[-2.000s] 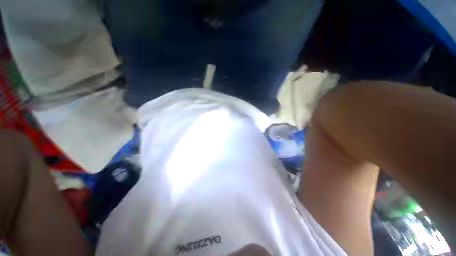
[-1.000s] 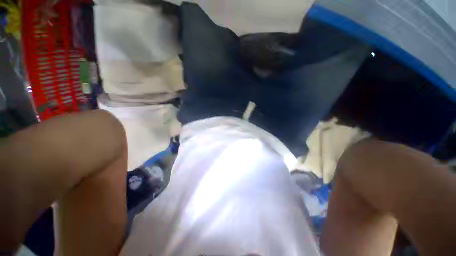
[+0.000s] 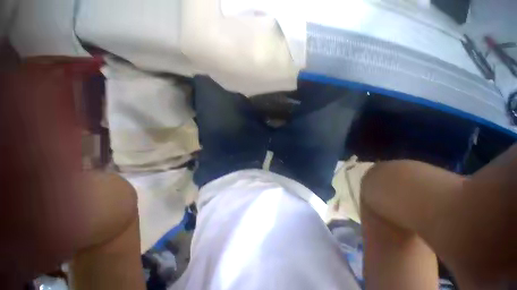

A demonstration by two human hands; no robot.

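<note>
Cream cloth (image 3: 249, 54) lies over the table's front edge at top centre and extends to the upper left. More cream cloth (image 3: 144, 119) hangs in layers left of my lap. A paler piece (image 3: 161, 198) lies below it. Both my bent arms show, the left one partly behind a large dark red blur close to the camera. Both hands are out of the picture, so whether they hold anything is hidden.
The table's grey ruled edge (image 3: 397, 62) with blue trim crosses the upper right. Slim metal snips (image 3: 478, 56), a red-handled tool (image 3: 501, 52) and part of black-handled scissors (image 3: 512, 107) lie at far right. Beige cloth (image 3: 347, 187) lies beside my right elbow.
The view has shifted up, bringing the tabletop and tools into sight. The table-edge cloth shows more fully. A dark red blur now covers the left side, where the red crate showed clearly before.
</note>
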